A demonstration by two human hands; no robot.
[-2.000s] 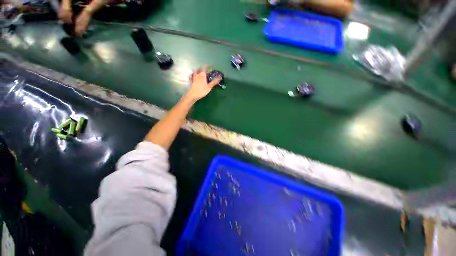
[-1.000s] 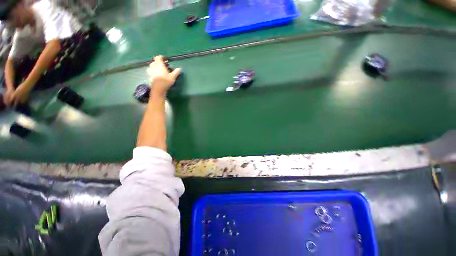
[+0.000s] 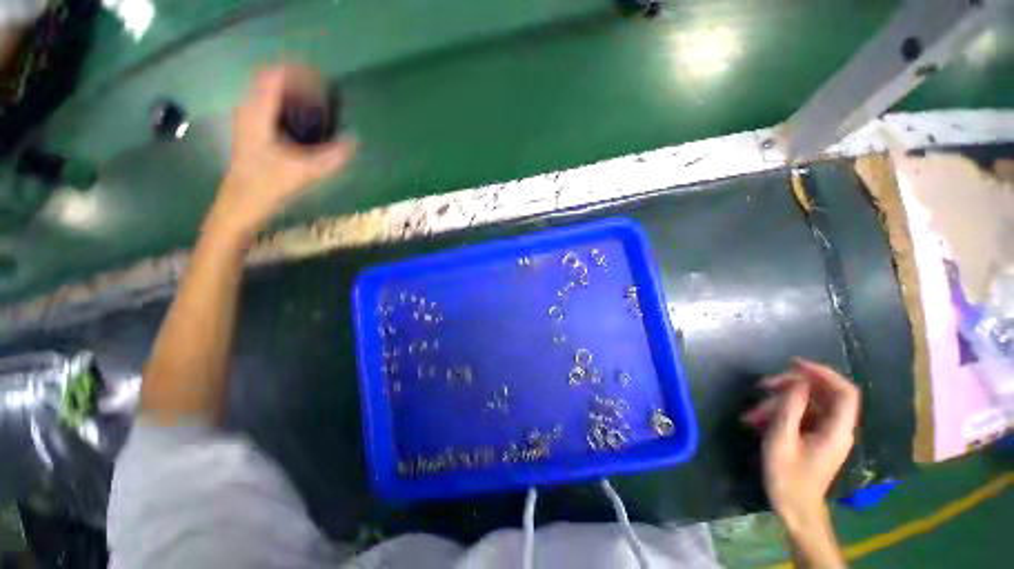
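Note:
My left hand (image 3: pixel 278 139) is over the green belt at the upper left, blurred, with its fingers and thumb around a dark round unit (image 3: pixel 311 113). The blue tray (image 3: pixel 523 486) lies in front of me on the black-covered ledge, with small shiny rings (image 3: pixel 578 372) and rows of tiny parts in it. My right hand (image 3: pixel 806 428) is right of the tray, above the black sheet, with its fingers loosely curled and apart. Nothing shows in it.
Another dark unit (image 3: pixel 169 119) and a black cylinder (image 3: pixel 42 165) are on the belt at left. Green pieces (image 3: pixel 80 395) lie far left. A grey metal bar (image 3: pixel 878 78) crosses the upper right, above a cardboard box (image 3: pixel 923 333). A worn white edge (image 3: pixel 534 198) borders the belt.
The view has turned down and to the right. My left hand has closed around a unit and drawn it nearer the belt's edge. My right hand, the whole tray and the box have come into view.

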